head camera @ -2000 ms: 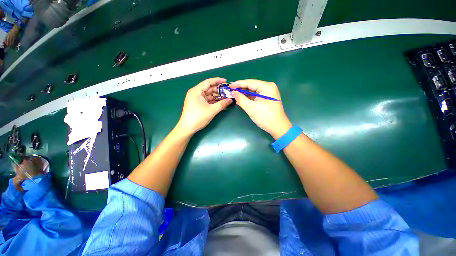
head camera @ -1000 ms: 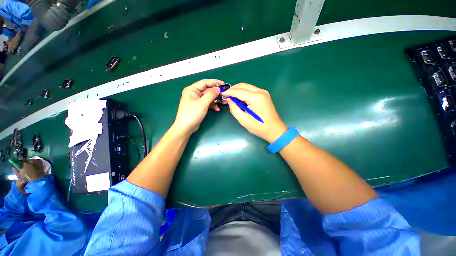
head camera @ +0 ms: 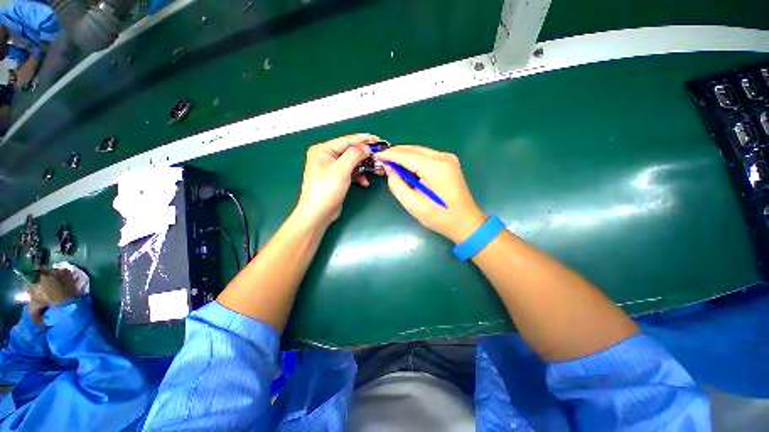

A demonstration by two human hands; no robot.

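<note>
A small black and silver electronic module (head camera: 372, 160) is held above the green bench top, mostly covered by fingers. My left hand (head camera: 331, 175) pinches it from the left between thumb and fingers. My right hand (head camera: 430, 186) holds a thin bright blue pen-like tool (head camera: 420, 185). The tool slants from the fingertips down to the right over the hand, and its front end is at the module. The exact contact is hidden by the fingertips. A blue wristband (head camera: 479, 238) is on my right wrist.
A black box (head camera: 199, 245) with crumpled white paper (head camera: 145, 202) and a cable stands left. A white rail (head camera: 379, 97) with an upright post (head camera: 520, 34) runs behind. Modules lie on the belt (head camera: 278, 51). A black tray (head camera: 735, 148) is at right. Another person's hand (head camera: 52, 289) is far left.
The blue tool has tilted more steeply, and the module has turned in my left fingers since two seconds ago. Modules on the belt have shifted left. Both hands stay close together.
</note>
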